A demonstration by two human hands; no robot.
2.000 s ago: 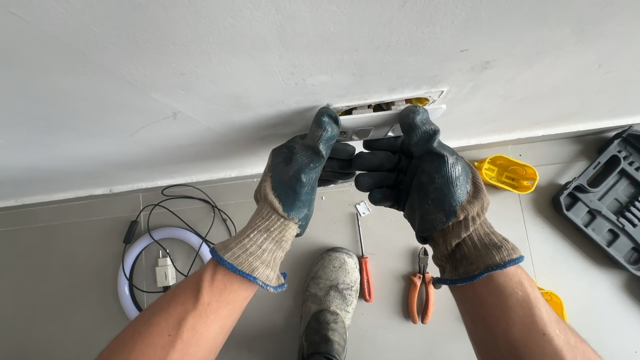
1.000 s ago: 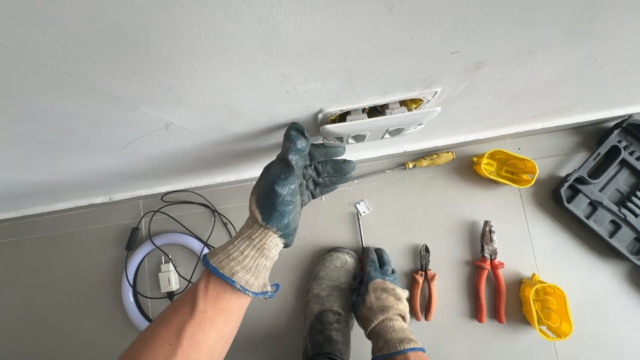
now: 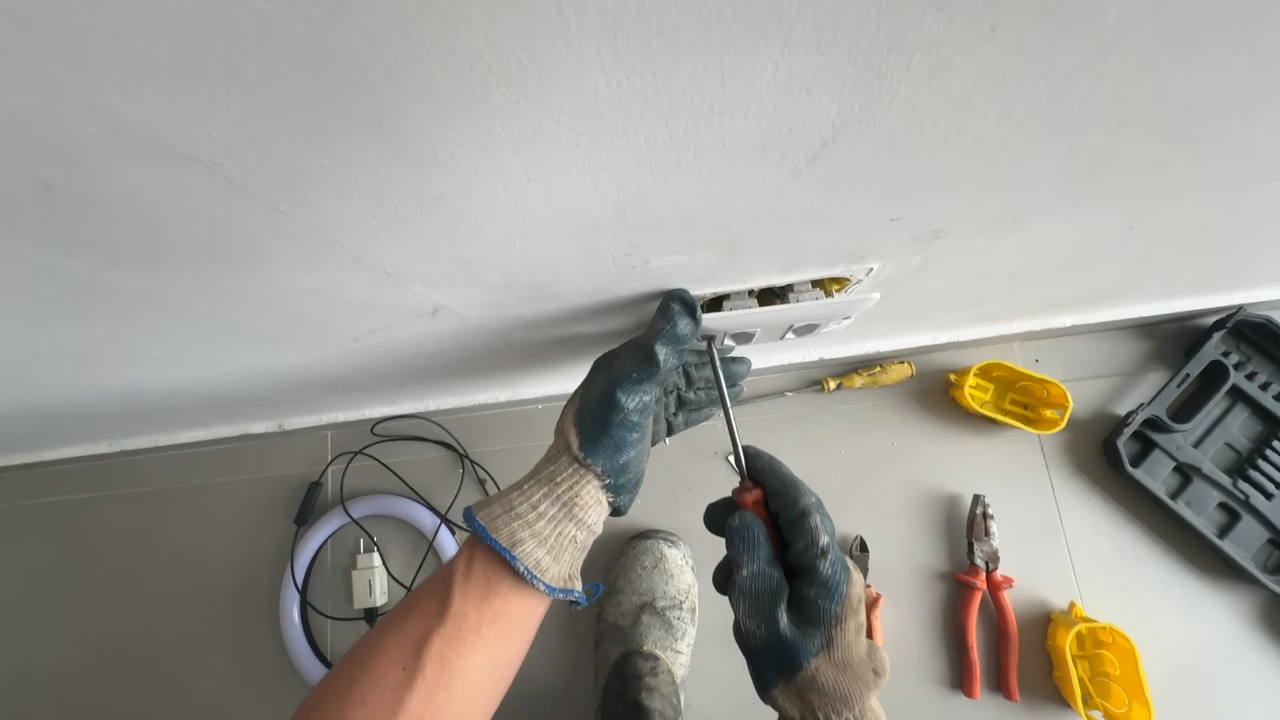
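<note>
A white double socket plate (image 3: 785,325) tilts out from a rectangular wall opening (image 3: 770,295), where grey terminal parts and yellow box plastic show. My left hand (image 3: 640,400), in a dark rubber-coated glove, supports the plate's left end, thumb at its upper edge and fingers beneath. In my gloved right hand (image 3: 785,580) is a screwdriver (image 3: 728,410) with a red handle, its shaft pointing up and its tip at the plate's left end. Whether the tip sits in a screw is too small to tell.
On the tiled floor lie a yellow-handled screwdriver (image 3: 868,376), yellow electrical boxes (image 3: 1010,397) (image 3: 1100,665), combination pliers (image 3: 985,600), partly hidden cutting pliers (image 3: 873,605), a grey tool case (image 3: 1210,440), and a white ring light (image 3: 295,600) with black cable and plug adapter (image 3: 369,580). A dusty boot (image 3: 647,600) stands below.
My right hand has left the plate, taken hold of the red-handled screwdriver on the floor and raised it to the plate's left end. My left hand remains by that end.
</note>
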